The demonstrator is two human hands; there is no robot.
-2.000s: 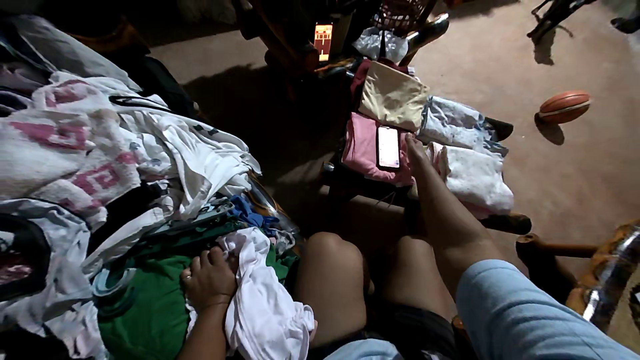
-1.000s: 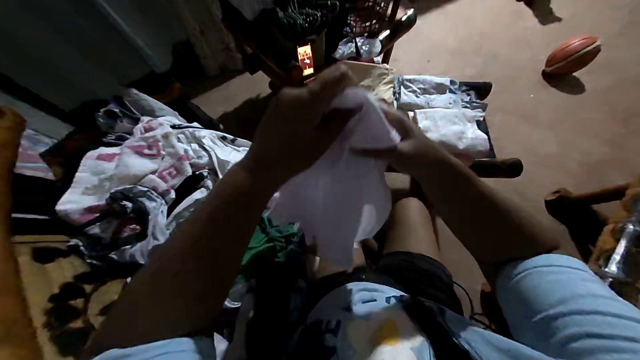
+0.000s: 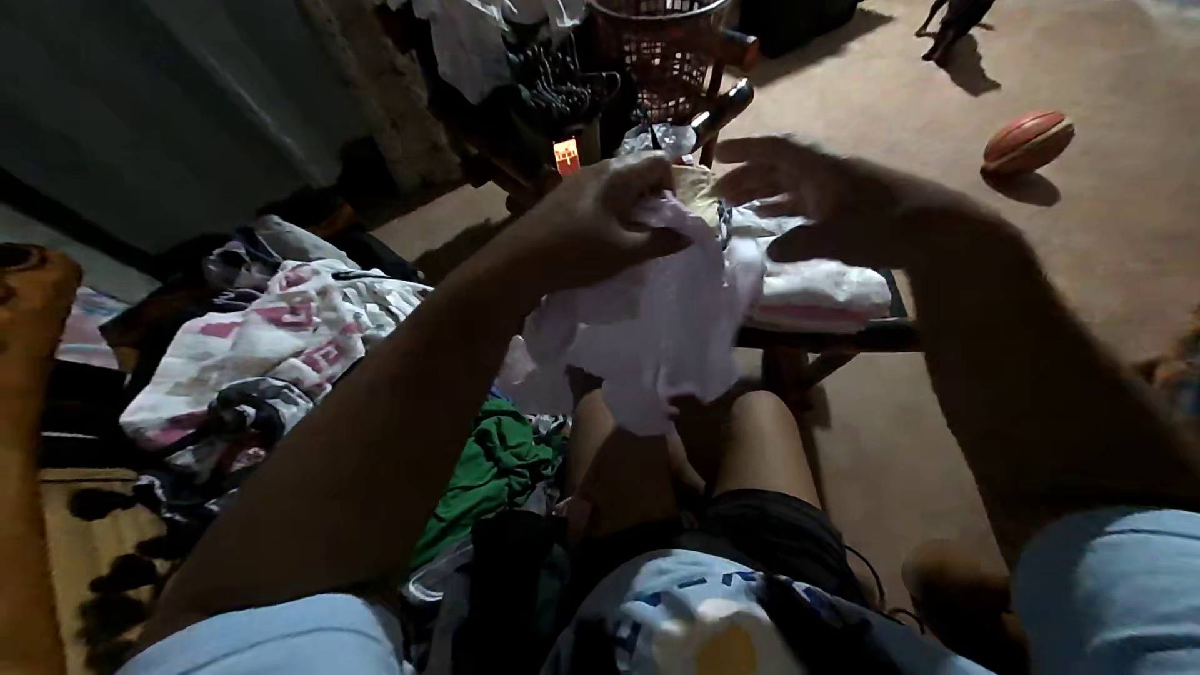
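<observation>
My left hand (image 3: 623,220) grips a white cloth garment (image 3: 656,328), which hangs down over my knees. To the right of its upper edge is my right hand (image 3: 816,202), fingers spread and holding nothing. Behind the hands, folded white and pink cloths (image 3: 820,291) lie on a dark stand, with a cream folded cloth (image 3: 694,185) partly hidden by my hands. A green garment (image 3: 492,469) lies beside my left thigh. Farther left is a loose heap of clothes, a white and pink patterned cloth (image 3: 272,337) among them.
A plastic basket (image 3: 661,47) stands behind the folded stack, near a small lit orange panel (image 3: 566,157). On the floor at the right lies a basketball (image 3: 1028,142), with a dark animal (image 3: 956,28) beyond it. A wooden furniture post (image 3: 33,422) rises at the far left.
The white garment has come up from the heap beside my left leg and hangs in front of me. My right hand, on the folded stack at first, then at the garment, has come off it.
</observation>
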